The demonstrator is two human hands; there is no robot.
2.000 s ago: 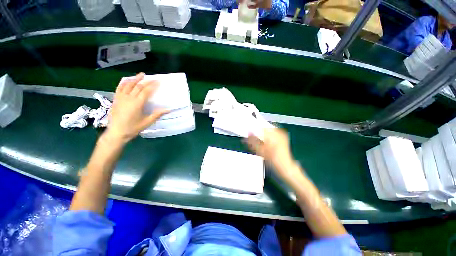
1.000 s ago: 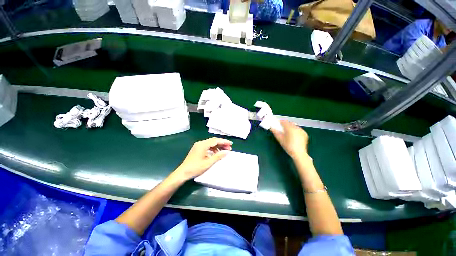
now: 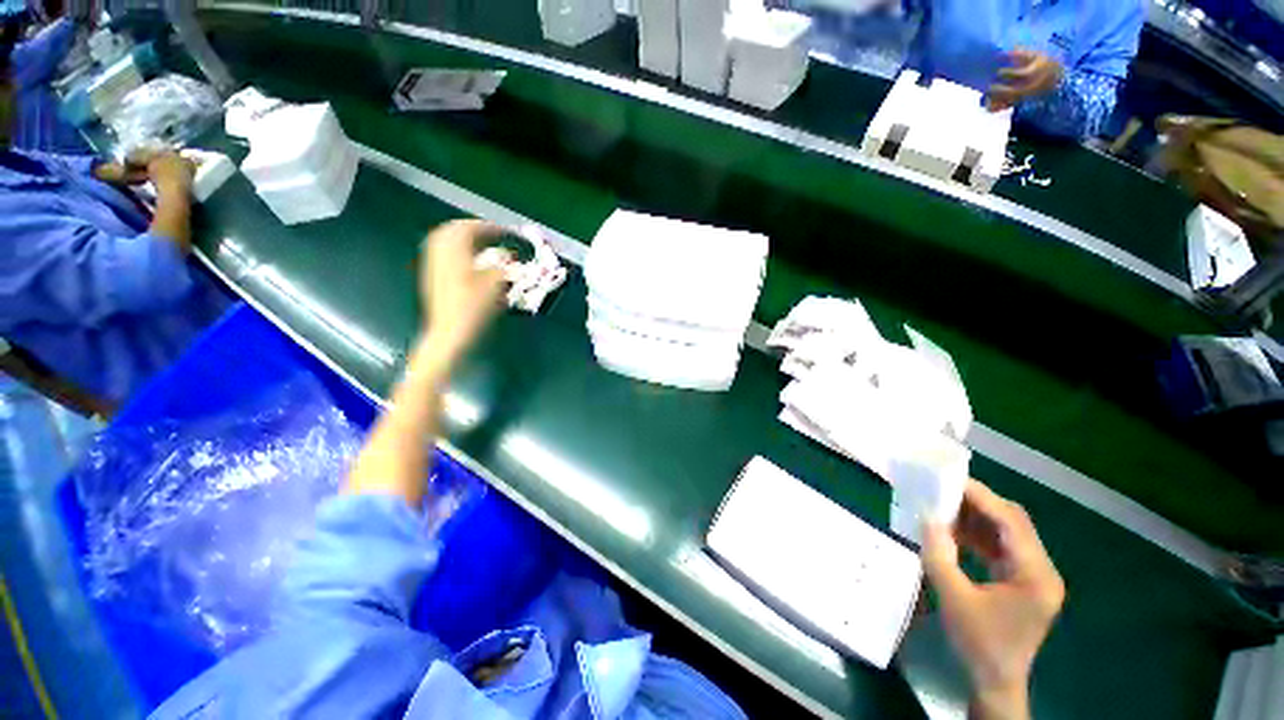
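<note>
My left hand (image 3: 458,288) is at the white cable bundles (image 3: 532,274), left of the tray stack; its fingers curl at them, but blur hides whether they grip. My right hand (image 3: 997,584) pinches a thin white folded paper insert (image 3: 929,490) between thumb and fingers, above the right end of a single flat white tray (image 3: 820,560). The fanned pile of folded paper inserts (image 3: 859,377) lies just behind that tray. A short stack of white trays (image 3: 676,298) stands left of the pile.
A blue bin (image 3: 141,591) with clear bags is at lower left. A person in blue (image 3: 99,267) works at far left beside a white stack (image 3: 300,162). Another person's hand (image 3: 1025,78) is at a white fixture (image 3: 941,130) across. A flat box (image 3: 448,89) lies on the far lane.
The view has swung left. My left hand has gone from the flat tray to the cables. My right hand has brought a paper insert from behind the bench strip to the tray's right end.
</note>
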